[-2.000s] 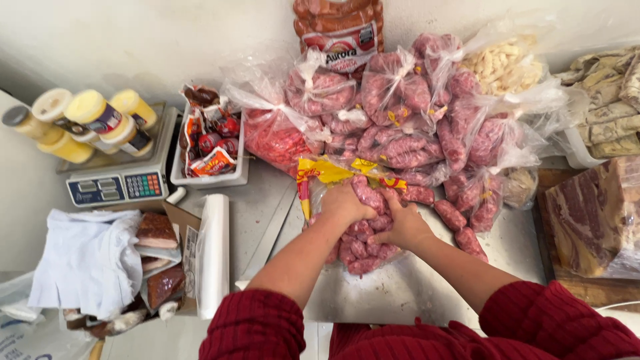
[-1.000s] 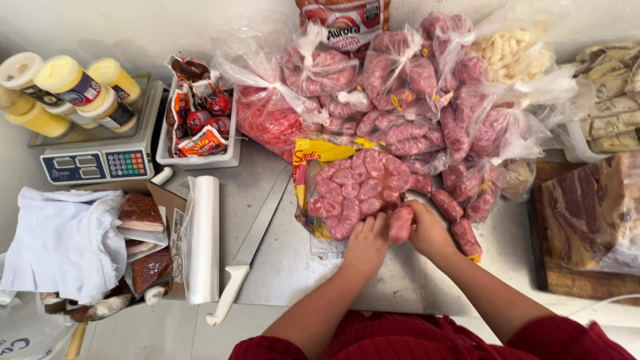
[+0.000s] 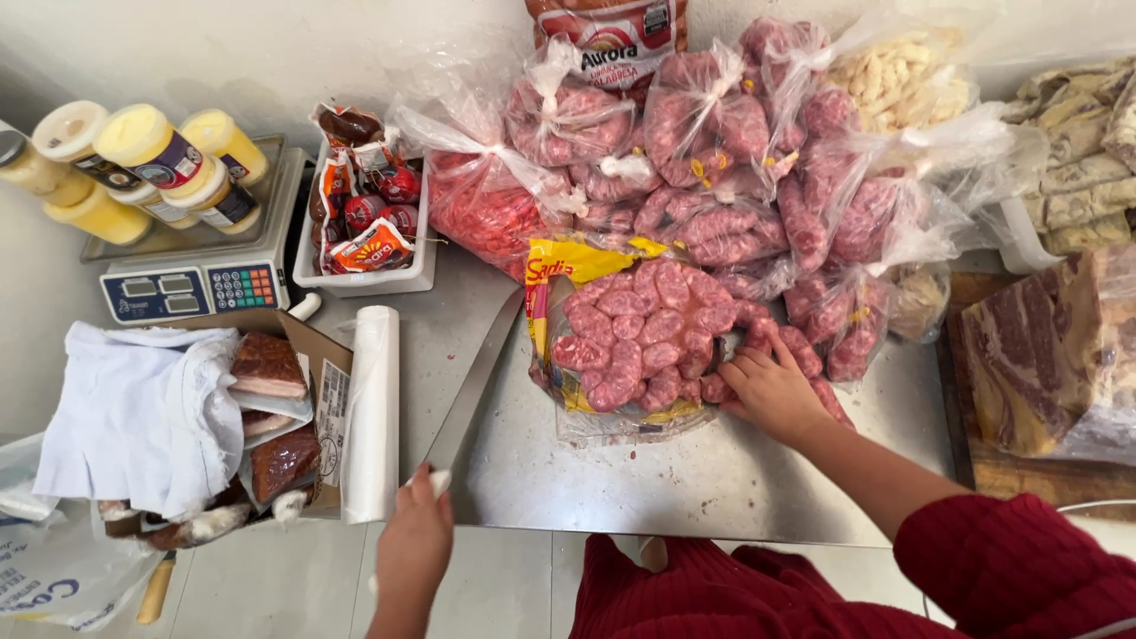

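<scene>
My left hand (image 3: 415,532) is closed around the white handle of a long knife, whose blade (image 3: 484,382) points away from me over the steel table. Fresh pink sausages (image 3: 643,328) lie heaped on a yellow printed plastic bag (image 3: 539,282). At the heap's right side, my right hand (image 3: 770,386) touches the sausages with its fingers partly spread; whether it grips one cannot be told. More sausages (image 3: 799,351) trail just beyond those fingers. Knotted clear bags of sausages (image 3: 710,133) are piled behind the heap.
Left are a digital scale (image 3: 191,284) bearing yellow-filled jars, a white bin (image 3: 364,282) of packaged meats, a box (image 3: 333,373) with cured meat and a cloth (image 3: 142,417), and a plastic roll (image 3: 371,413). A large meat slab (image 3: 1029,355) rests on a wooden board (image 3: 1047,475) at right.
My left hand has moved from the sausages to the knife handle at the left and taken hold of it. My right hand stays by the heap's right side.
</scene>
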